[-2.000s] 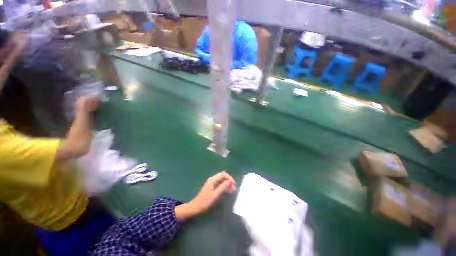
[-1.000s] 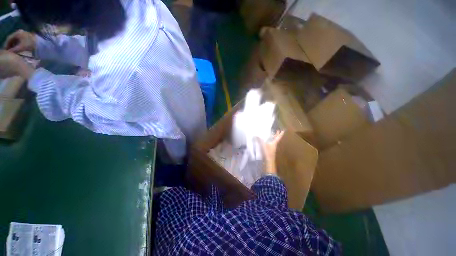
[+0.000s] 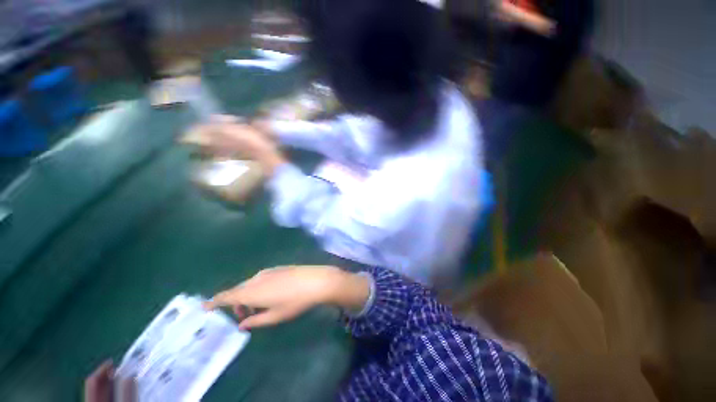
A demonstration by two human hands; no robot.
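A white label sheet (image 3: 184, 349) with dark printed blocks is at the lower left, over the green table (image 3: 267, 235). My right hand (image 3: 283, 294) reaches in from the right in a dark checked sleeve. Its fingertips are at the sheet's upper right edge, with the fingers apart and no clear grip visible. My left hand (image 3: 110, 385) is blurred and cut off by the bottom edge. Only some fingers show, at the sheet's lower left edge, and their hold cannot be told.
A person in a pale top (image 3: 392, 196) sits just beyond my right arm, with hands near a small brown box (image 3: 231, 179) bearing a pale label. Brown cartons (image 3: 542, 314) stand at the right. Blue stools (image 3: 55, 90) are at the far left. The picture is blurred.
The view has swung right, then back left. My right hand has left the white papers at the open carton and is now at the label sheet. My left fingers have come into view.
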